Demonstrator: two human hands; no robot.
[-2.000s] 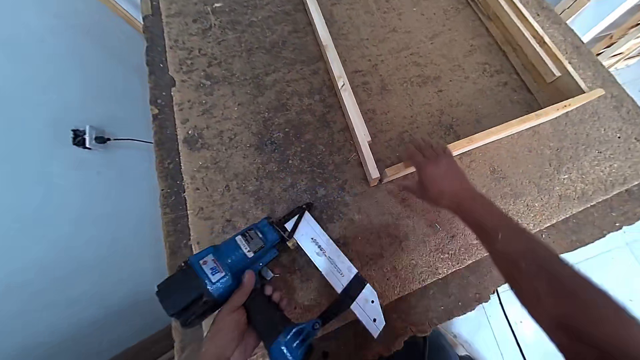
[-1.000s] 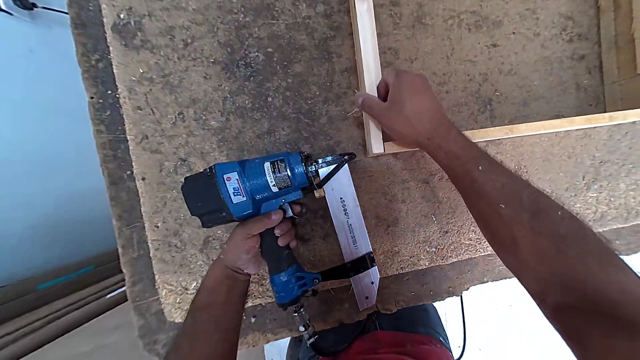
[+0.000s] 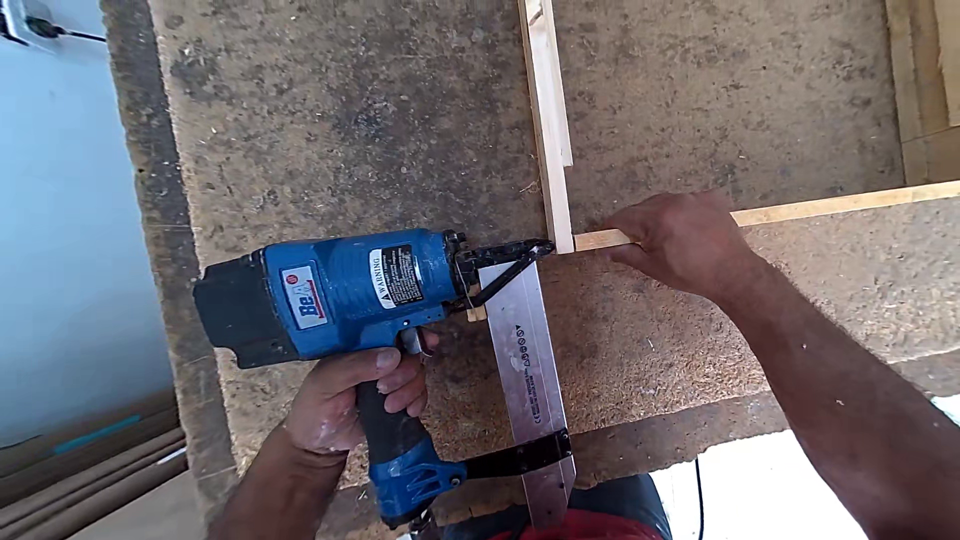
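Observation:
My left hand (image 3: 364, 401) grips the handle of a blue BeA pneumatic nailer (image 3: 352, 296), one finger at its trigger. The tool lies sideways, its nose against the outer side of the corner where two wooden strips meet. Its metal magazine (image 3: 525, 360) points toward my body. My right hand (image 3: 679, 240) is closed around the crosswise wooden strip (image 3: 847, 206), just right of the corner, with part of the strip hidden under the fingers. The end of this strip meets the side of the lengthwise wooden strip (image 3: 551, 127).
The strips rest on a worn particle-board worktop (image 3: 360, 142) with sawdust on it. More frame wood (image 3: 911, 90) is at the upper right. A socket with a plug and black cable (image 3: 45, 30) is on the wall at left. Boards (image 3: 90, 457) stand at the lower left.
The nailer's nose has come up against the strip corner from a spot left of it. My right hand has gone from the lengthwise strip to the crosswise one.

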